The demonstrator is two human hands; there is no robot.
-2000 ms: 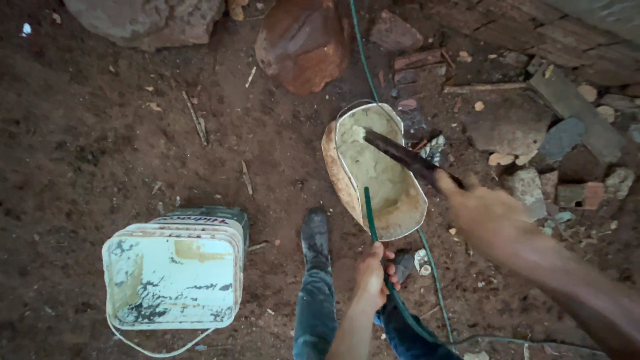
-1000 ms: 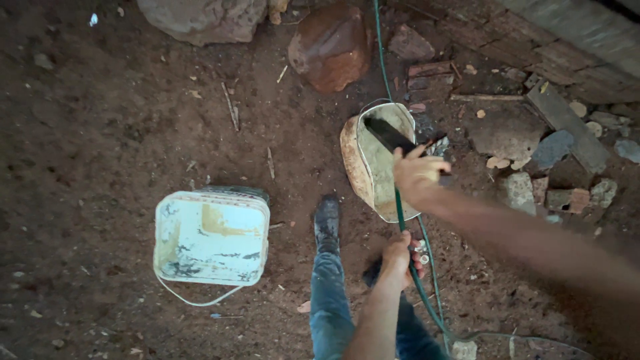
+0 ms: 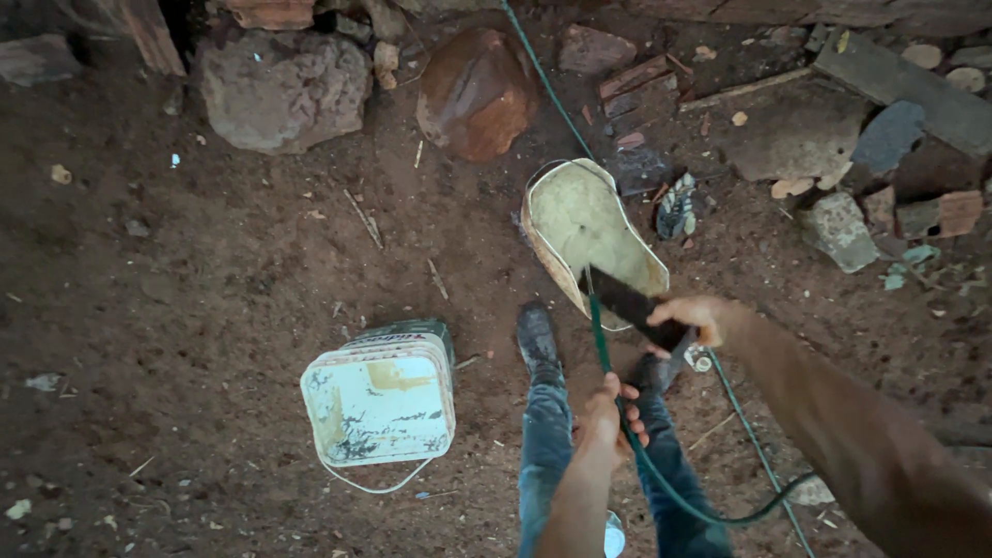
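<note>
My left hand (image 3: 612, 411) is closed around a green hose (image 3: 601, 333), and a thin stream of water leaves its end over a worn, bent plastic bucket (image 3: 554, 260). Pale, cloudy liquid (image 3: 581, 209) covers the inside of this bucket. In my right hand (image 3: 694, 318) is a dark, flat piece (image 3: 632, 306), perhaps wood, that slants across the bucket's near right end; its far tip lies beside the hose end. The thumb and fingers of the right hand wrap its near end.
A white rectangular bucket (image 3: 380, 411) with a wire handle lies on the dirt at the left. Large rocks (image 3: 287, 89) and a reddish boulder (image 3: 477, 93) sit beyond. Broken bricks and slabs (image 3: 837, 232) are at the right. A green line (image 3: 752, 434) runs past my right boot.
The dark piece has moved from the far part of the bent bucket to its near right end, with my right hand on it. My left hand still holds the hose. The view has shifted.
</note>
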